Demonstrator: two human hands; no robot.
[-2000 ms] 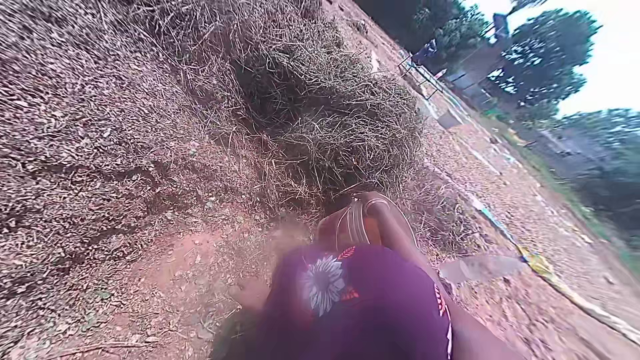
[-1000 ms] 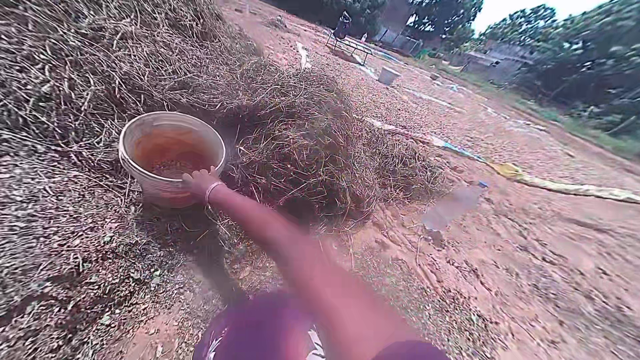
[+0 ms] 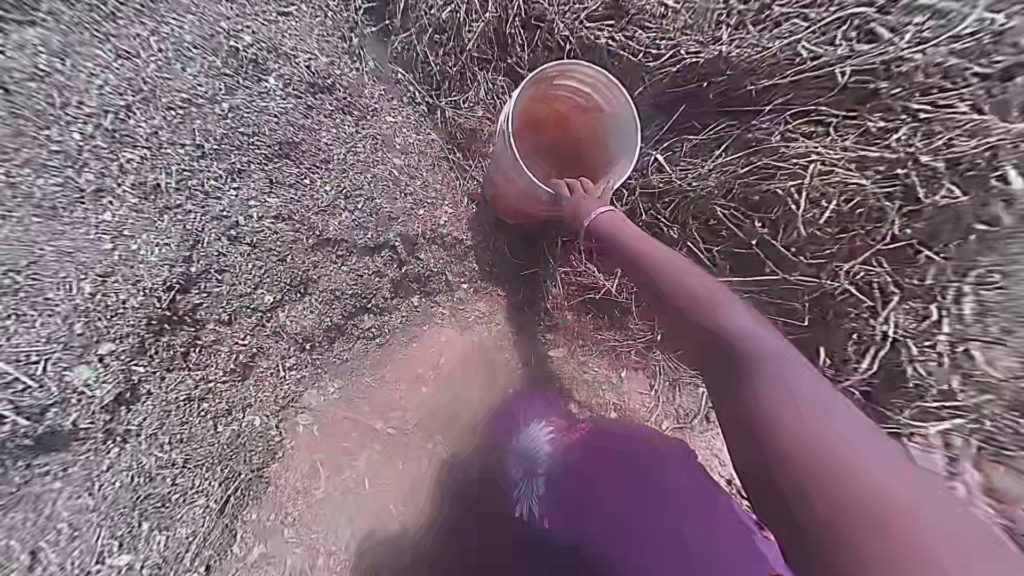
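Observation:
My right hand (image 3: 582, 202), with a bangle at the wrist, grips the near rim of a white plastic bucket (image 3: 524, 176). Its fingers curl over the rim to the inside. The bucket is tilted with its mouth toward me, and its inside looks reddish-brown; whether anything lies at its bottom cannot be told. Dry stalks and leaf litter surround the bucket. My left hand is out of the picture. Purple cloth with a white flower print (image 3: 624, 488) covers my lap or leg in the lower middle.
A heap of dry plant stalks (image 3: 800, 176) fills the right and top. Dry chaff and leaf litter (image 3: 200, 240) spreads over the left. Bare reddish soil (image 3: 432, 376) shows in front of me, with dark shadows across it.
Two seconds ago no bucket was in view; one second ago my right hand was on its rim, and it still is. The view has turned down and left, away from the yard and trees.

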